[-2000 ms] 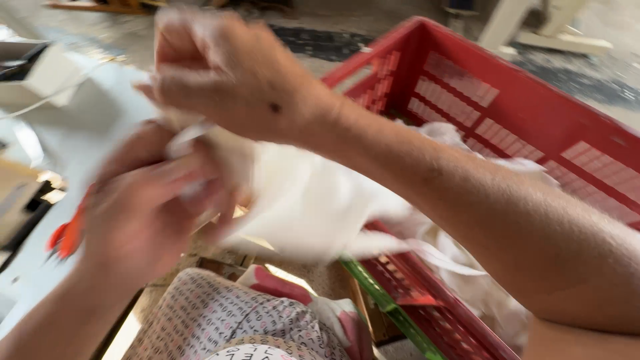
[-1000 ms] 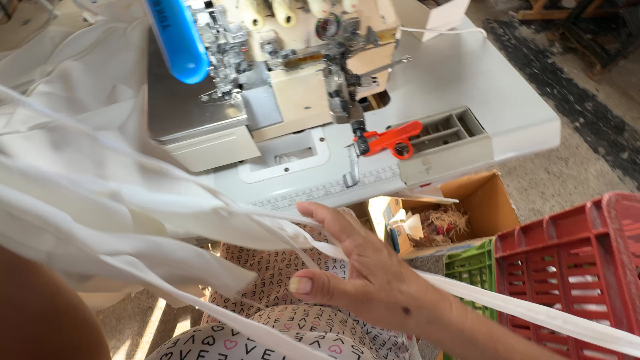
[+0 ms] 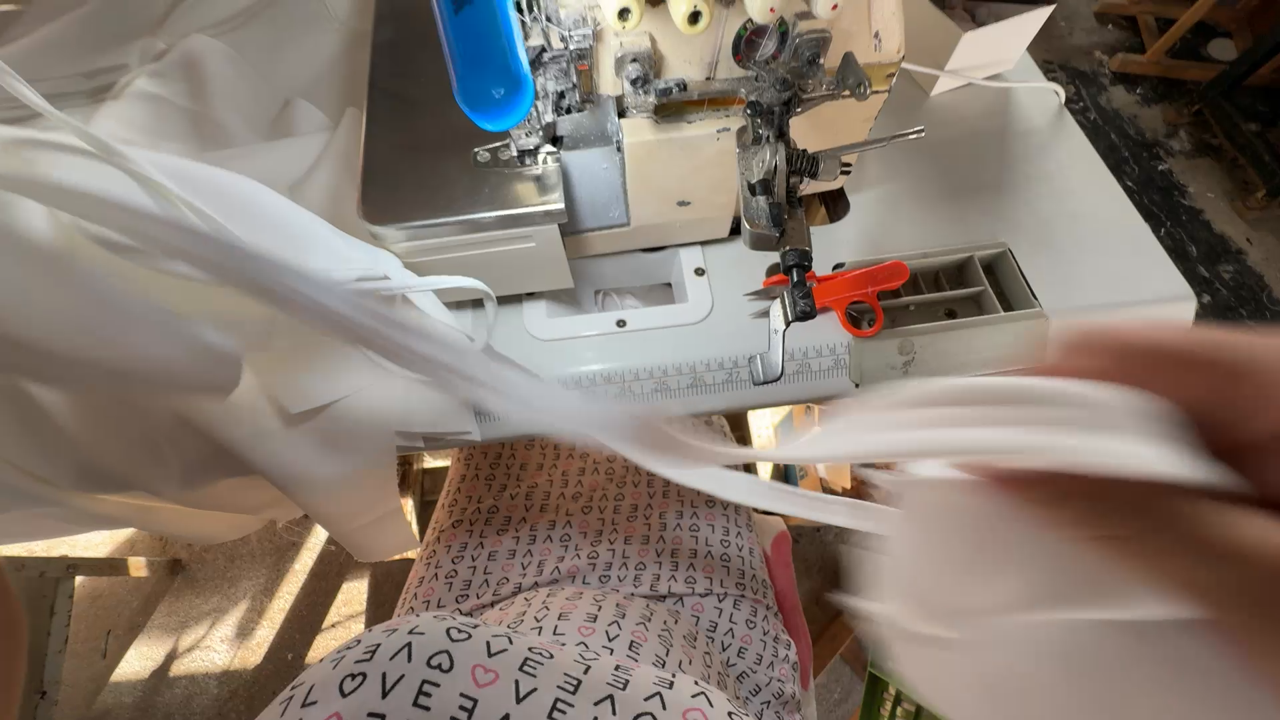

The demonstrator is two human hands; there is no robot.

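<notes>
My right hand (image 3: 1170,480), blurred at the right edge, is closed on long white fabric strips (image 3: 640,440) and some white cloth (image 3: 990,590) that hangs below it. The strips run taut leftward across the table's front edge to a heap of white fabric (image 3: 150,330) at the left. My left hand is not seen; only a blurred bit of skin shows at the far left edge. An industrial overlock sewing machine (image 3: 680,170) stands behind the strips. Red-handled thread snips (image 3: 860,290) lie by its metal guide arm.
A grey divided tray (image 3: 950,340) is set at the front of the white table (image 3: 1060,210). A measuring tape (image 3: 700,375) runs along the front edge. The patterned garment on my lap (image 3: 590,570) is below, with part of a green crate (image 3: 890,700) at the lower right.
The view has swung from the red crate to the sewing machine. Since one second ago, my right hand has moved right and now has bunched white strips and cloth in it.
</notes>
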